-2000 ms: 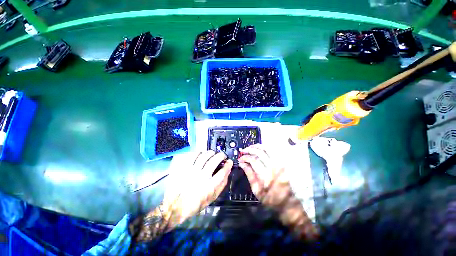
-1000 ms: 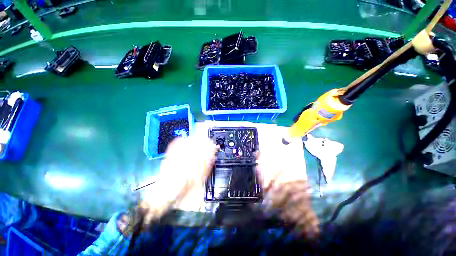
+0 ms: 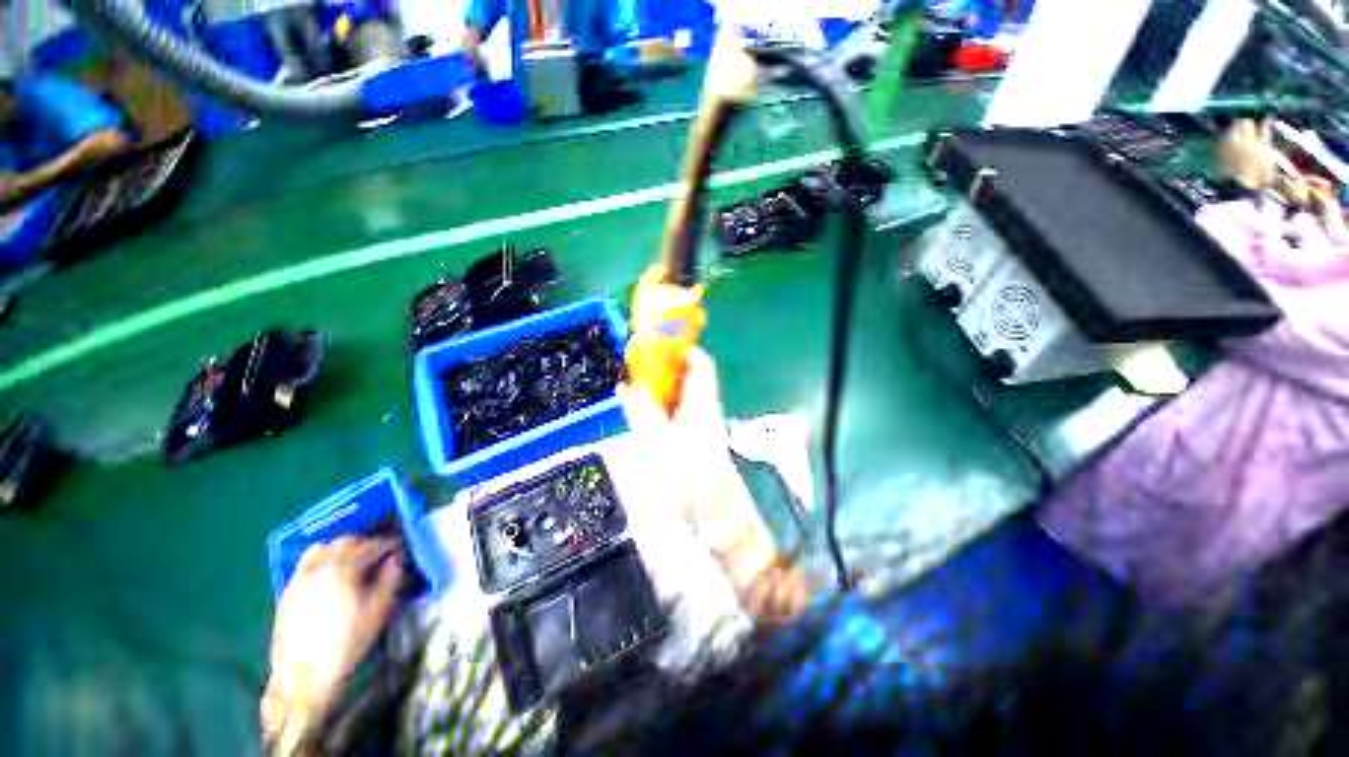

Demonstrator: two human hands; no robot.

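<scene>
An open black device housing (image 3: 550, 518) lies on a white mat (image 3: 459, 550), its filled half away from me and its emptier half nearer. My left hand (image 3: 329, 603) has its fingers down in the smaller blue bin (image 3: 296, 535); whether they hold a screw is hidden. My right hand (image 3: 707, 459) is raised right of the housing, around the lower part of the yellow-orange electric screwdriver (image 3: 661, 337). The larger blue bin (image 3: 429, 399), with black parts, stands behind the housing.
More open units (image 3: 244, 388) sit along the green bench. A white cloth (image 3: 781, 444) lies at right. Pale fan boxes (image 3: 1021, 318) carry a black tray (image 3: 1110, 222). A person in a pink smock (image 3: 1198, 459) is at right. A black cable (image 3: 840, 340) hangs right of the screwdriver.
Both hands have left the housing. My left hand moved into the smaller bin, and my right hand took hold of the screwdriver. The view has turned to the right and tilted up.
</scene>
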